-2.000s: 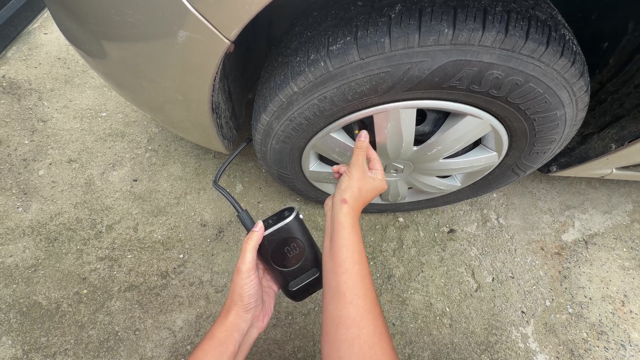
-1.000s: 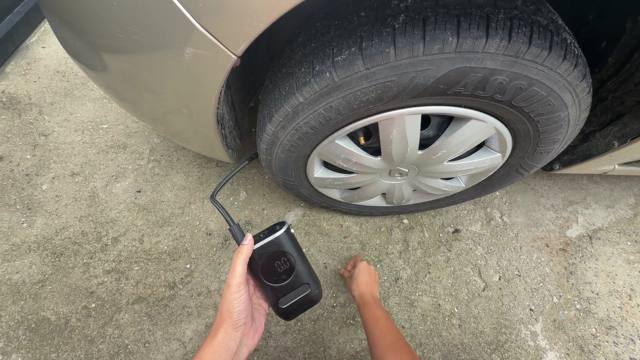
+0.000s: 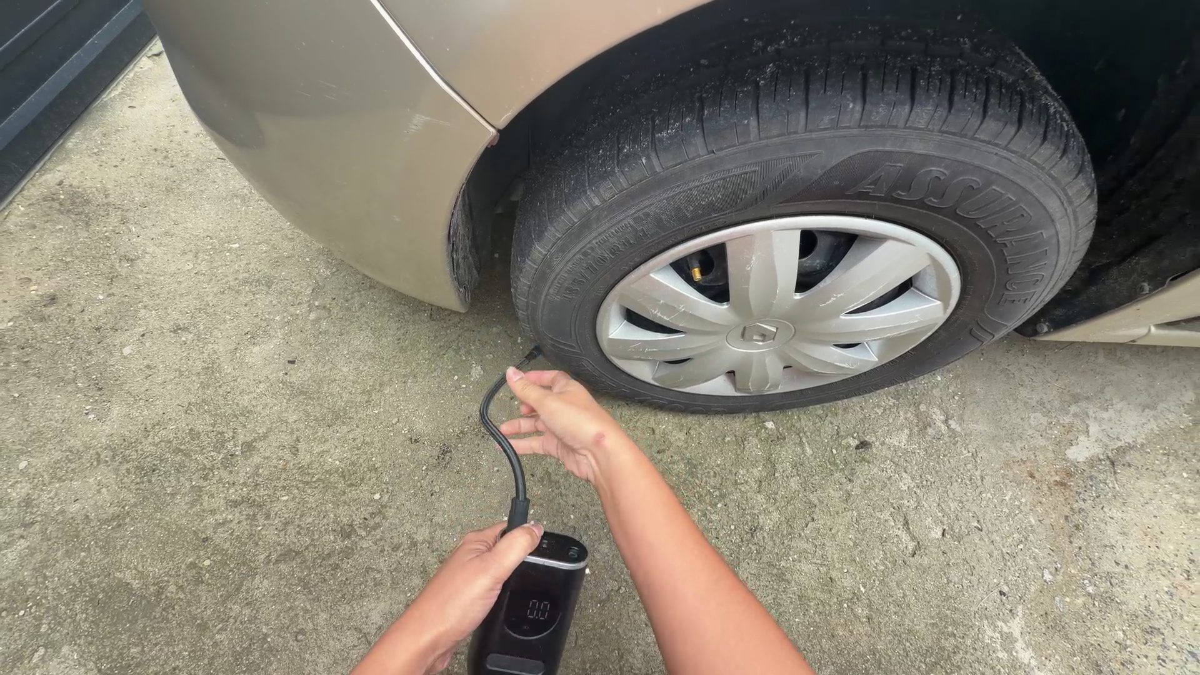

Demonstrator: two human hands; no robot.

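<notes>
My left hand holds a black portable tire inflator with a lit display, at the bottom of the view. A black air hose rises from the inflator's top and curves toward the tire. My right hand is at the hose's upper part, thumb and index finger close to it; whether they pinch it is unclear. The hose's far end lies against the lower left of the car tire. Through a gap in the silver wheel cover shows a brass-coloured valve stem, with nothing attached.
The beige car's bumper overhangs the ground left of the wheel. Rough concrete lies under the car and around my hands. A dark ridged edge stands at the top left, and a beige sill is at the right.
My right hand has left the wheel cover, dropped to the ground area beside the inflator, then moved up and left to the hose. My left hand still holds the inflator, now lower in view.
</notes>
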